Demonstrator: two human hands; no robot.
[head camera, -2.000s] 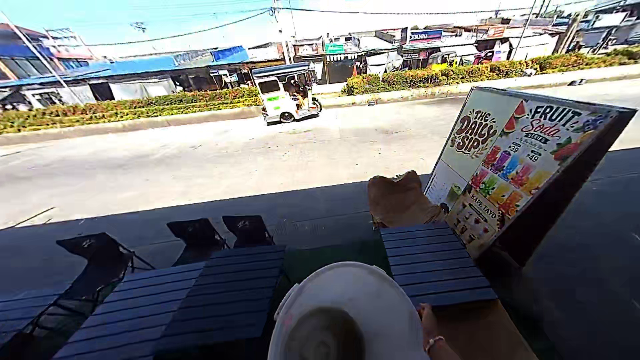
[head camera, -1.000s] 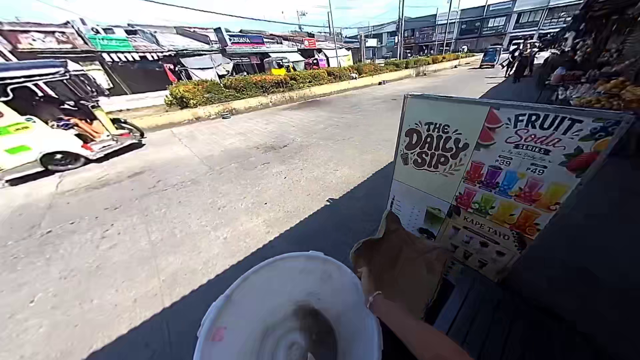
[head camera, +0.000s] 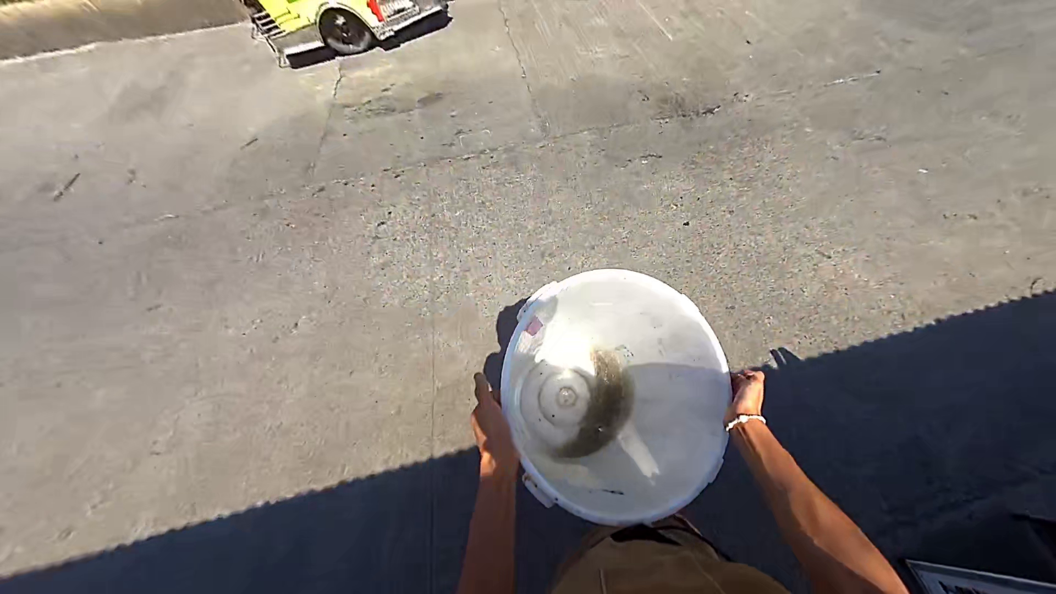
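A large round white plastic tub (head camera: 660, 330) is held between my two hands, its open top facing me. Dark, dirty residue or murky liquid lies in a curve near its base; which of the two I cannot tell. My left hand (head camera: 492, 425) presses against the tub's left side, thumb and fingers partly hidden by the wall. On the right side, my right hand (head camera: 747, 394) grips the rim area, a pale beaded bracelet (head camera: 746, 421) at its wrist. Part of my brown clothing (head camera: 660, 569) shows just below the tub.
Sunlit concrete road (head camera: 330, 247) spreads ahead, with a shadow edge crossing it diagonally. A yellow-green and white vehicle (head camera: 346, 29) is on the road at the upper left, near a kerb (head camera: 124, 25). The corner of a framed board (head camera: 973, 577) shows at the lower right.
The view has swung down to the road. My right hand, on a brown object beside the signboard one second ago, is now on the tub. My left hand has come into view.
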